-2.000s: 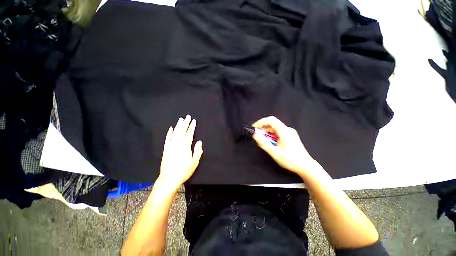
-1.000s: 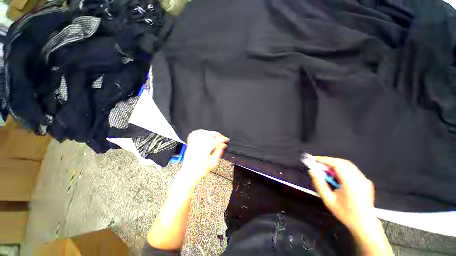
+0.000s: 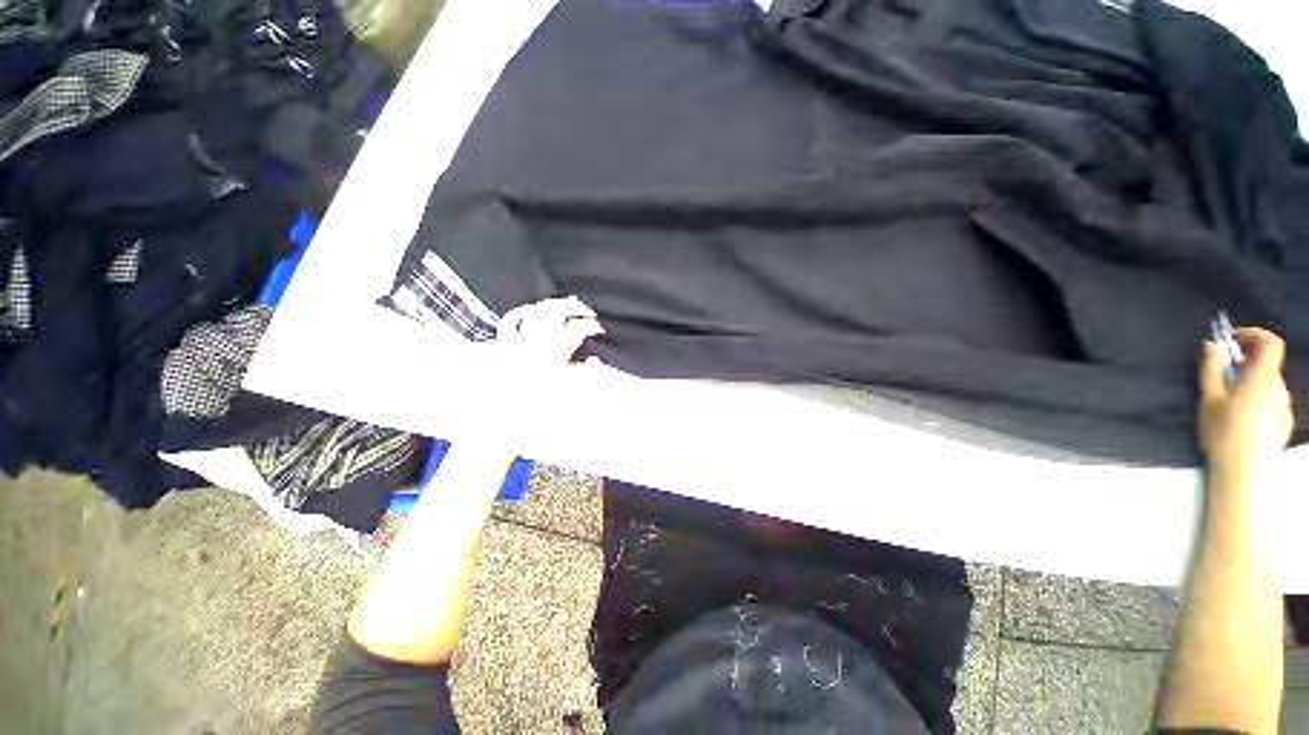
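Note:
A large black garment (image 3: pixel 747 216) lies spread over the white worktable (image 3: pixel 718 431), with soft folds and a long near edge. A small plaid strip (image 3: pixel 452 297) shows at its lower left corner. My left hand (image 3: pixel 546 352) is closed on the garment's near edge just right of that strip. My right hand (image 3: pixel 1245 395) is at the garment's right part, near the front edge, with the thread snips (image 3: pixel 1225 345) held in it, tips pointing up and away. Whether its fingers also pinch the cloth cannot be told.
A heap of black and check garments (image 3: pixel 129 244) lies at the left beyond the table edge. Check and striped cloth pieces (image 3: pixel 330 460) and a blue item (image 3: pixel 507 481) show below the table's left corner. Speckled floor (image 3: pixel 503 618) is in front.
The garment has moved away from the table's front edge, baring a white strip. A plaid strip now shows at its corner. My right hand has moved far right with the snips.

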